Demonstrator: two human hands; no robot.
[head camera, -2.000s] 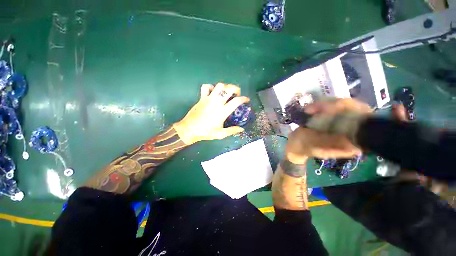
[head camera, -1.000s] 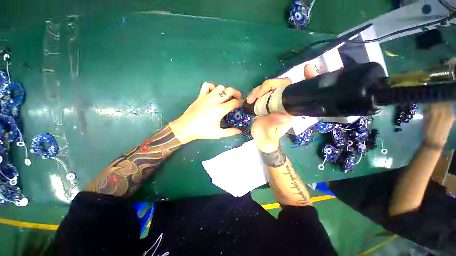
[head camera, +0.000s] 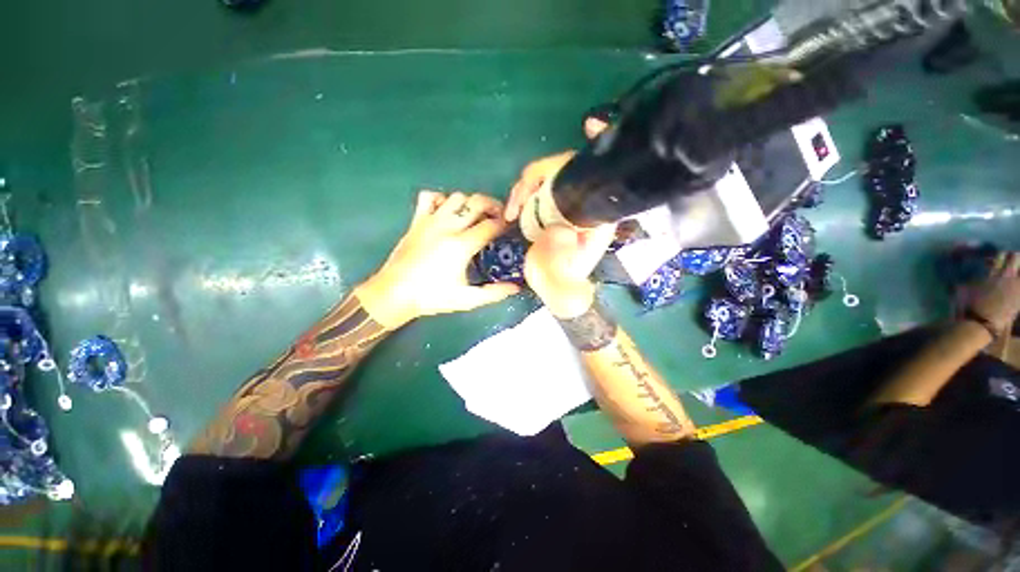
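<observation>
My left hand (head camera: 442, 257) lies on the green bench, its fingers and thumb around a round blue patterned unit (head camera: 503, 261). My right hand (head camera: 563, 237) is wrapped around the pale taped nose of the black power screwdriver (head camera: 649, 151). The screwdriver slants from the upper right, and its nose is at the right side of the unit. The tip is hidden by my fingers. A white paper sheet (head camera: 520, 374) lies just in front of my hands.
The white screw feeder (head camera: 744, 207) is partly hidden behind the screwdriver. Blue units with cords (head camera: 772, 279) lie right of it. More units (head camera: 20, 380) pile at the left edge, one (head camera: 97, 363) beside them. Dark parts (head camera: 891, 181) stand farther right. Another person's arm (head camera: 934, 363) is at right.
My right hand first moved from the feeder to the unit with the screwdriver. The screwdriver body has since tilted up and away. The other person's arm has withdrawn from the feeder to the right.
</observation>
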